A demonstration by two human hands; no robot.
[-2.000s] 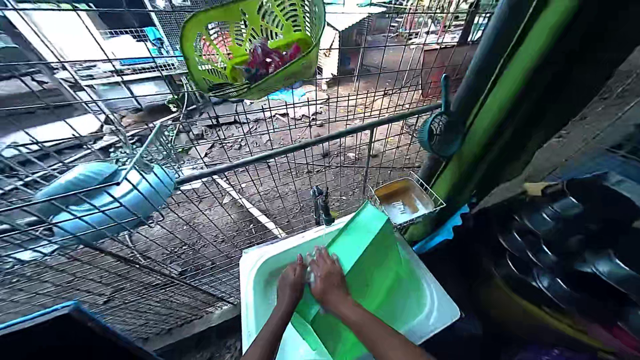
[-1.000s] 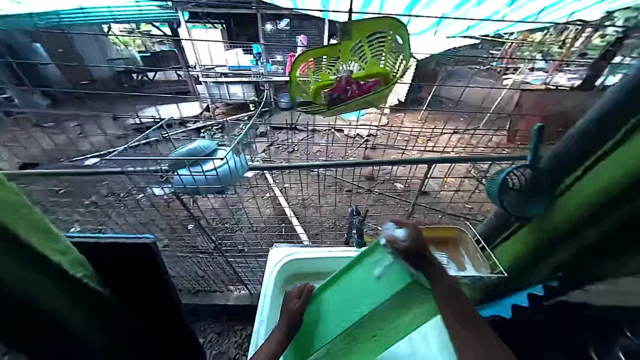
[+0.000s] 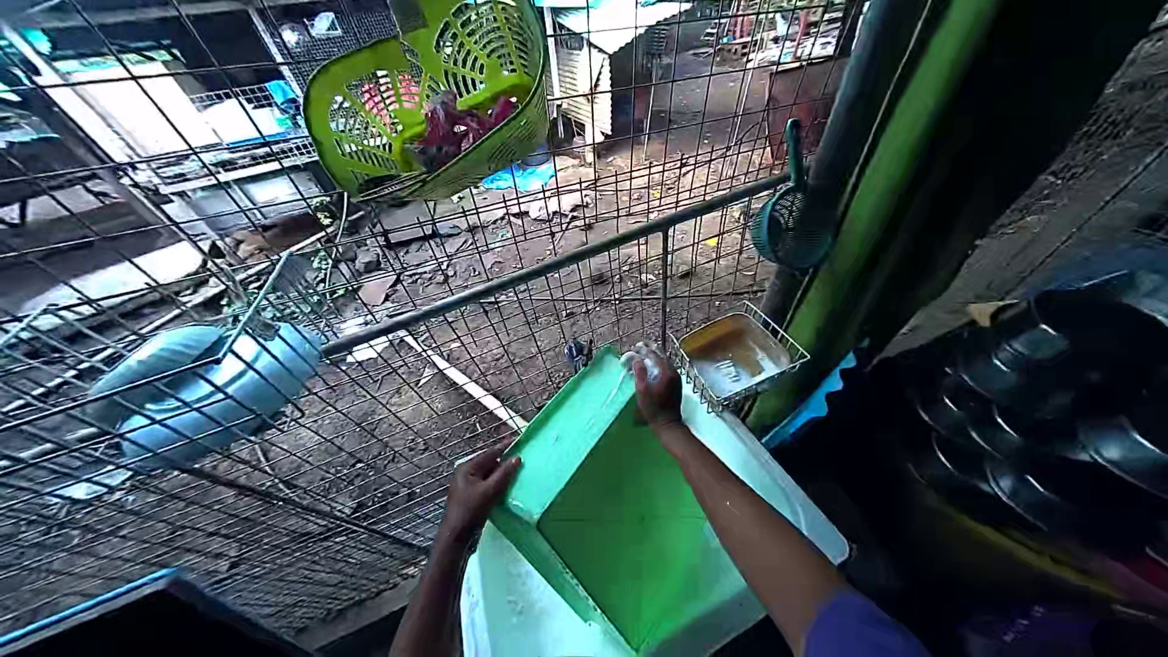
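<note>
A green rectangular plastic container (image 3: 639, 525) is tilted over a white basin (image 3: 803, 497), its inside facing me. My left hand (image 3: 482, 484) grips the container's left corner, thumb over the rim. At the upper corner, my right hand (image 3: 657, 388) is closed around a white, sudsy thing, perhaps a sponge, pressed to the rim. Wet streaks and suds show on the green wall. Behind the container a dark faucet (image 3: 578, 354) is partly visible. A wire basket (image 3: 783, 365) right of my right hand bears a tub (image 3: 730, 351) with brownish content.
A wire mesh fence with a metal rail (image 3: 547, 266) stands ahead. On it hang a green plastic basket (image 3: 438, 119), a teal strainer (image 3: 790, 224) and a light blue plastic vessel (image 3: 219, 392). Dark metal pots (image 3: 1077, 392) are stacked at the right; a blue-edged dark panel (image 3: 137, 611) is lower left.
The green container, lower in the basin two seconds ago, is now raised and turned with its inside toward me. My hands have moved apart, from side by side to separate corners.
</note>
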